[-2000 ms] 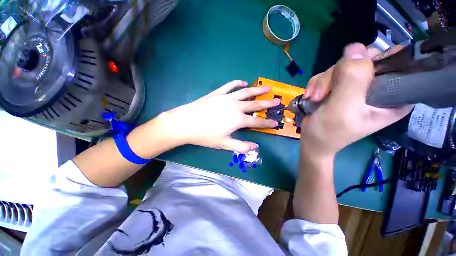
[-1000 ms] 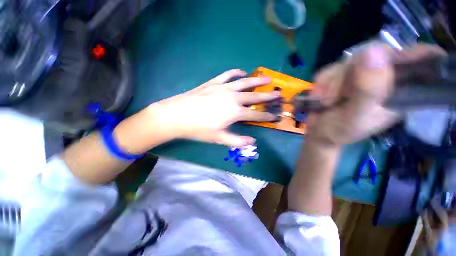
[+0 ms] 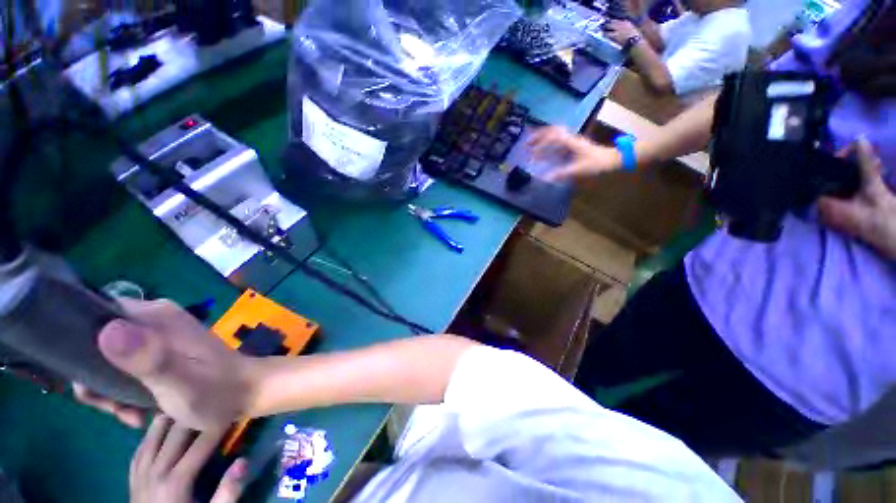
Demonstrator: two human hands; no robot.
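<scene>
The orange fixture [image 3: 279,320] lies on the green mat at the lower left, with a dark part [image 3: 257,340] in its upper cutout. My right hand [image 3: 187,368] is closed around the thick grey screwdriver [image 3: 64,319] and covers the middle of the fixture. The driver's tip is hidden. My left hand [image 3: 182,465] is at the bottom edge, partly cut off and partly behind my right hand, with its fingers spread at the fixture's near end. What lies under its fingers is hidden. Small white and blue parts [image 3: 304,460] lie beside it.
A silver-white machine [image 3: 221,211] stands behind the fixture, with a black cord [image 3: 364,292] across it. Blue cutters [image 3: 442,224], a bagged bin [image 3: 339,147] and a parts tray [image 3: 491,175] lie farther right. Another person's hand [image 3: 570,154] is over the tray; cartons [image 3: 560,265] stand below.
The view has swung to the right, so the fixture and my hands now show at the lower left. The tray, the silver-white machine and other people have come into view. My right hand still holds the screwdriver.
</scene>
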